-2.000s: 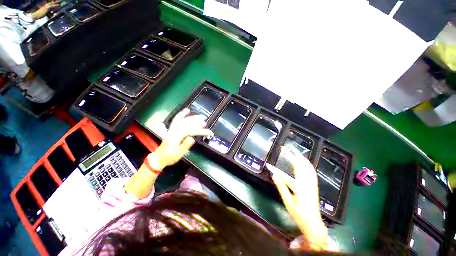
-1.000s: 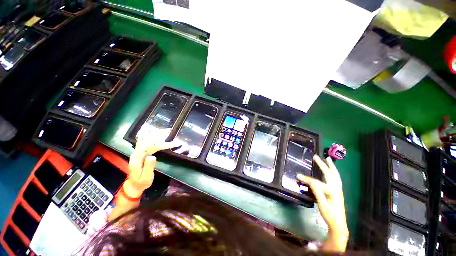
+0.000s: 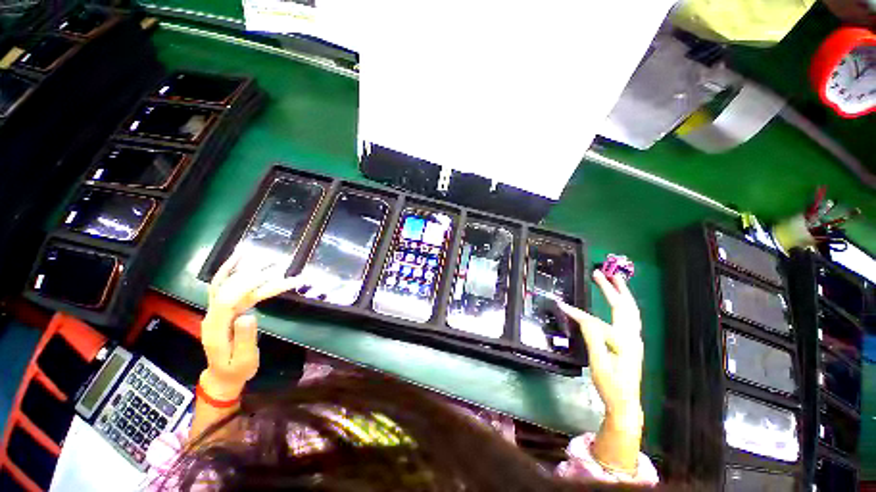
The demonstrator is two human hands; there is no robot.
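A black five-slot phone tray (image 3: 437, 332) lies on the green mat with a smartphone in each slot. The middle smartphone (image 3: 413, 264) shows app icons; the others show dark or grey reflecting screens. My left hand (image 3: 235, 312) is at the tray's left end, fingers spread over the lower part of the leftmost phone (image 3: 286, 219) and near the second phone. My right hand (image 3: 613, 341) is at the tray's right end, fingers apart, thumb at the rightmost phone (image 3: 549, 293). Neither hand grips anything.
A large white board (image 3: 490, 86) stands behind the tray. Stacked phone trays stand at left (image 3: 182, 216) and right (image 3: 693, 336). A calculator (image 3: 139, 404) lies by a red-orange tray (image 3: 34, 384). A pink item (image 3: 618, 266) is right of the tray. An alarm clock (image 3: 850, 72) is upper right.
The view has shifted, and the alarm clock has come into view. The middle phone changed from a pale screen to app icons. My right hand has moved from the tray's fourth phone to its right end.
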